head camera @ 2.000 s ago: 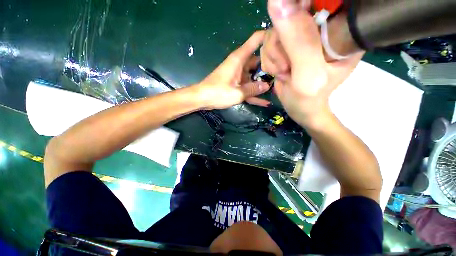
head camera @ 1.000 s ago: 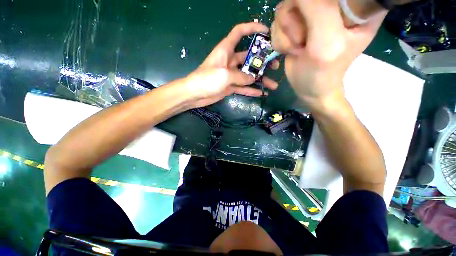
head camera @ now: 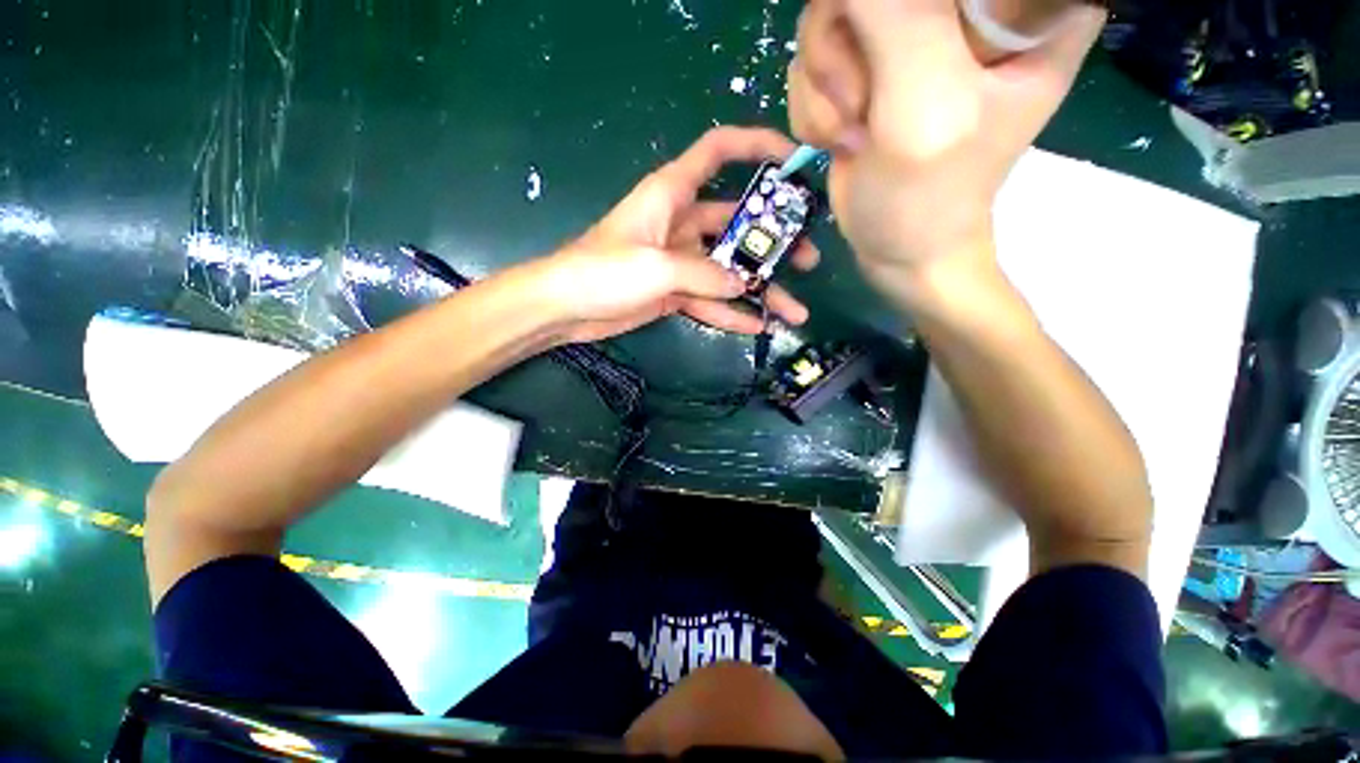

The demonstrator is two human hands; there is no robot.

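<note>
My left hand (head camera: pixel 664 246) holds a small circuit board (head camera: pixel 765 224) by its edges, component side up, with a yellow block and pale round parts. My right hand (head camera: pixel 895 119) is a fist around a dispenser whose body is hidden at the top edge. Its pale-blue nozzle (head camera: pixel 803 160) points down at the upper end of the board. I cannot tell if the tip touches. A black output cable (head camera: pixel 765 336) trails down from the board. An open black adapter housing (head camera: pixel 819 383) with yellow showing lies on the bench just below.
Black cables (head camera: pixel 604 380) lie bundled at the bench's front. A white sheet (head camera: pixel 1111 313) is under my right forearm, another (head camera: pixel 448 447) under my left. A pile of adapters (head camera: pixel 1231 67) is at the far right, a white fan (head camera: pixel 1332 432) at right. Clear film (head camera: pixel 284 298) lies at left.
The board, hidden by my fingers at first, now shows face up and sits slightly lower than a second ago. The nozzle has moved from beside the yellow block to the board's upper end.
</note>
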